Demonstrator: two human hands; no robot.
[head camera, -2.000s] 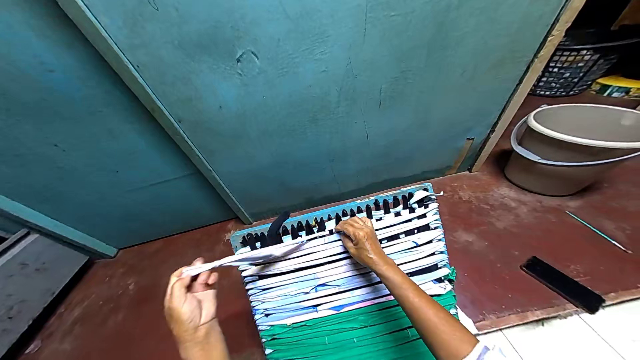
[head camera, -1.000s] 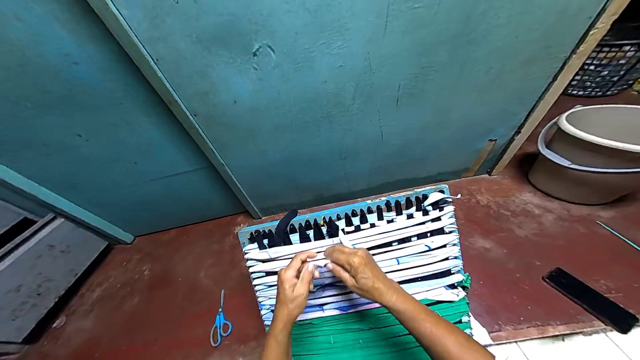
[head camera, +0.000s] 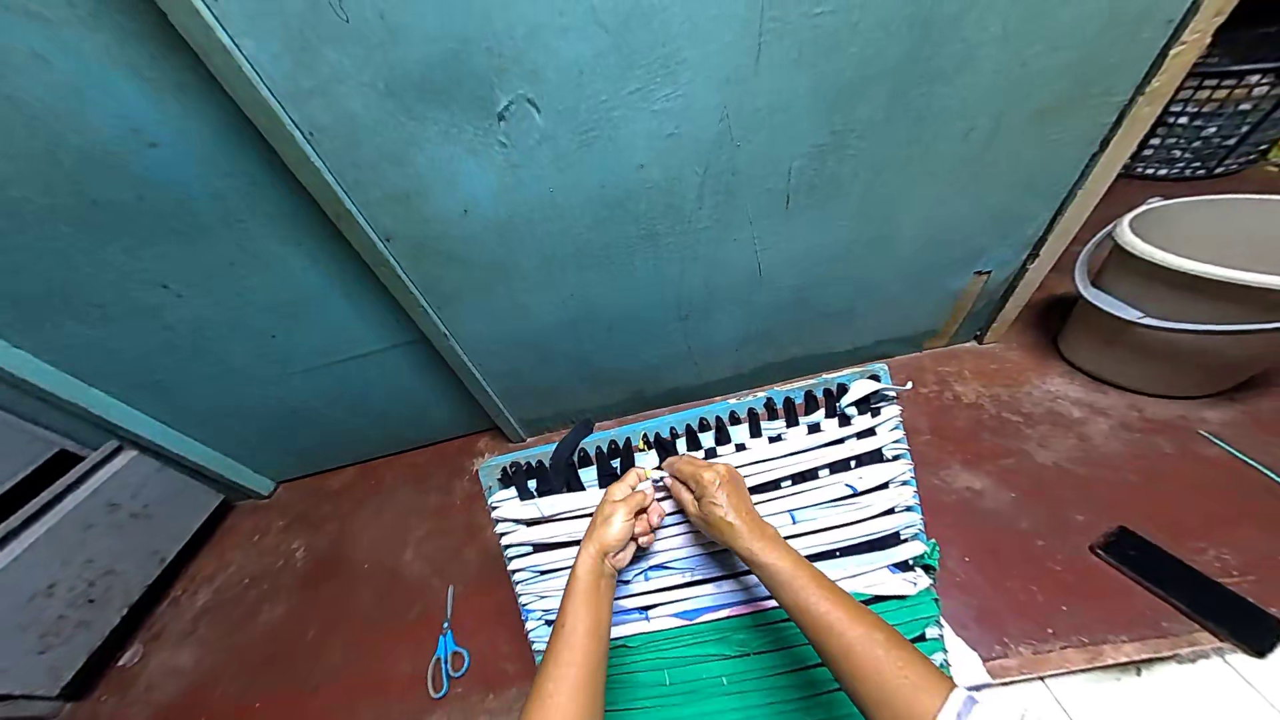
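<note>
A blue wooden frame (head camera: 835, 380) lies on the floor, strung with black fabric loops (head camera: 755, 422) along its far edge. White fabric strips (head camera: 850, 485) with blue marks cross the upper part of the weave, and green strips (head camera: 720, 660) cross the part nearer me. Over the white rows, my left hand (head camera: 625, 515) and my right hand (head camera: 712, 500) meet, both pinching a thin white strip (head camera: 655, 474) between their fingertips. A longer black strip end (head camera: 572, 445) sticks up at the far left of the frame. Part of the held strip is hidden by my fingers.
Blue-handled scissors (head camera: 447, 660) lie on the red floor left of the frame. A black flat object (head camera: 1190, 590) and a thin green stick (head camera: 1240, 455) lie at the right, below a brown bucket (head camera: 1160, 335). A teal wall (head camera: 640, 200) rises just beyond the frame.
Two seconds ago my left hand held the strip out to the left, apart from my right hand; now both hands are together over the weave.
</note>
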